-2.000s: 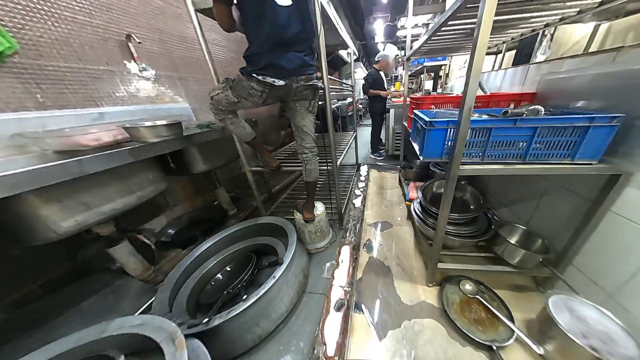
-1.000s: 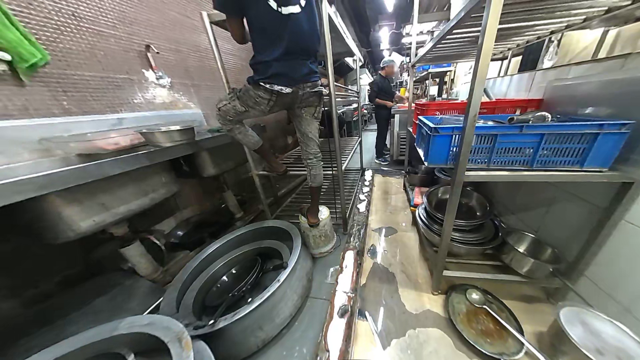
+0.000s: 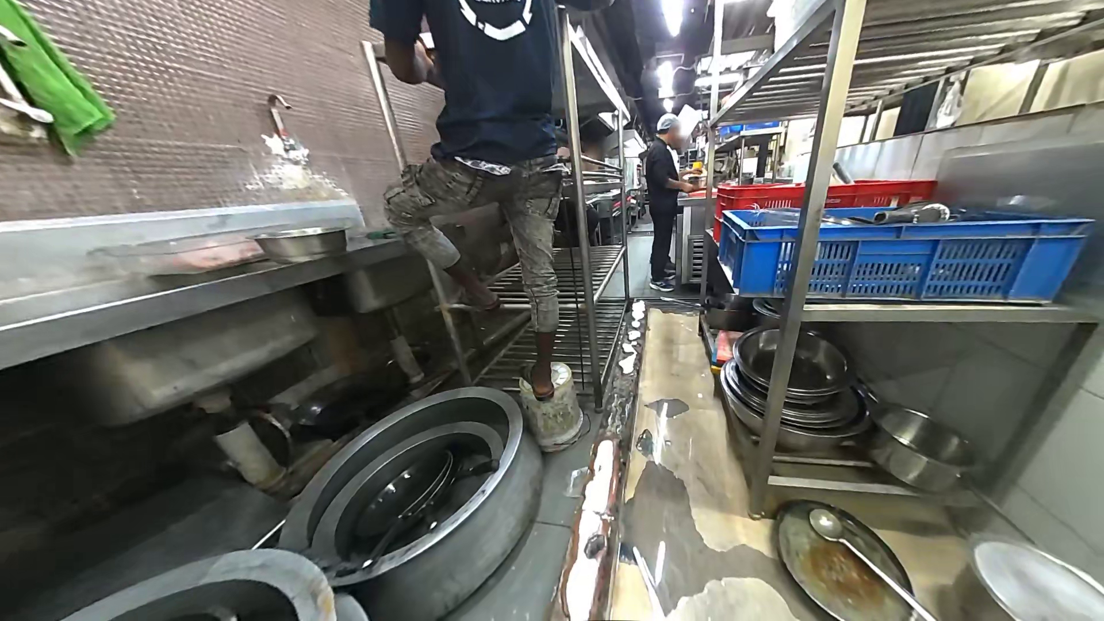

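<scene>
Neither my left hand nor my right hand shows in the head view. At lower left is a large round metal pot (image 3: 517, 483) with smaller pans nested inside. A dark oval pan (image 3: 798, 552) lies on the floor at lower right, with a long-handled metal ladle (image 3: 826, 523) resting in it. Metal bowls (image 3: 793, 366) are stacked on the low shelf at right, beside a steel pot (image 3: 921, 447). Above them, a blue plastic crate (image 3: 888, 259) holds metal items, with a red plastic crate (image 3: 897, 191) behind it.
A person (image 3: 496, 95) stands with one foot on an upturned bucket (image 3: 552, 410) and the other on a metal rack (image 3: 591, 216). Another person (image 3: 662, 190) stands farther back at a counter. A steel counter (image 3: 198, 280) with a bowl runs along the left; water pools on the right floor.
The view has shifted slightly, showing more of the green cloth at upper left. The person on the bucket keeps nearly the same stance.
</scene>
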